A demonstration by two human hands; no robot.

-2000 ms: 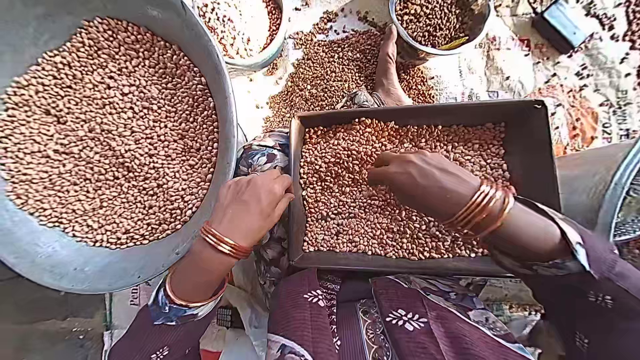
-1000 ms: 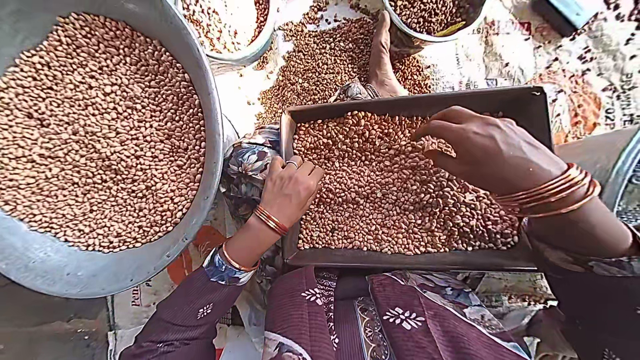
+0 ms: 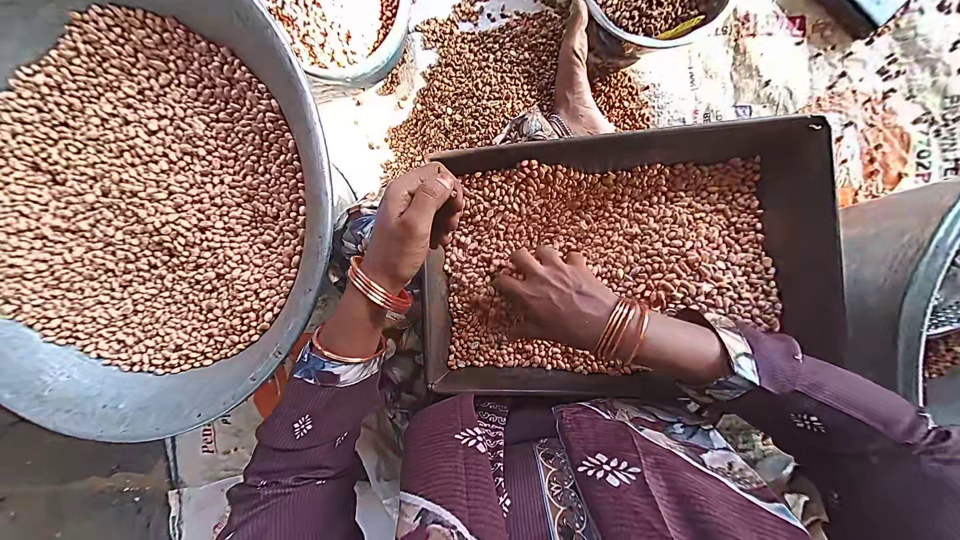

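Observation:
A dark rectangular metal tray [image 3: 806, 247] lies across my lap, holding a layer of reddish-brown peanuts [image 3: 675, 232]. My left hand [image 3: 416, 217] is curled at the tray's upper left corner; whether anything is in its fingers is hidden. Low in the tray's left half, my right hand [image 3: 559, 296] rests palm down on the peanuts with bent fingertips among them; its palm side is out of sight. Left of the tray stands a large round metal basin [image 3: 315, 187] filled with similar peanuts [image 3: 150, 195].
Loose peanuts [image 3: 480, 90] are heaped on printed sheeting [image 3: 757, 67] beyond the tray, beside a bare foot [image 3: 577, 82]. Two metal bowls, one left [image 3: 367, 71] and one right [image 3: 637, 41], stand at the top. Another metal vessel [image 3: 892, 247] is at the right edge.
My right hand has moved from the upper right of the peanuts to the lower left. My left hand has shifted up along the tray's left side to its corner.

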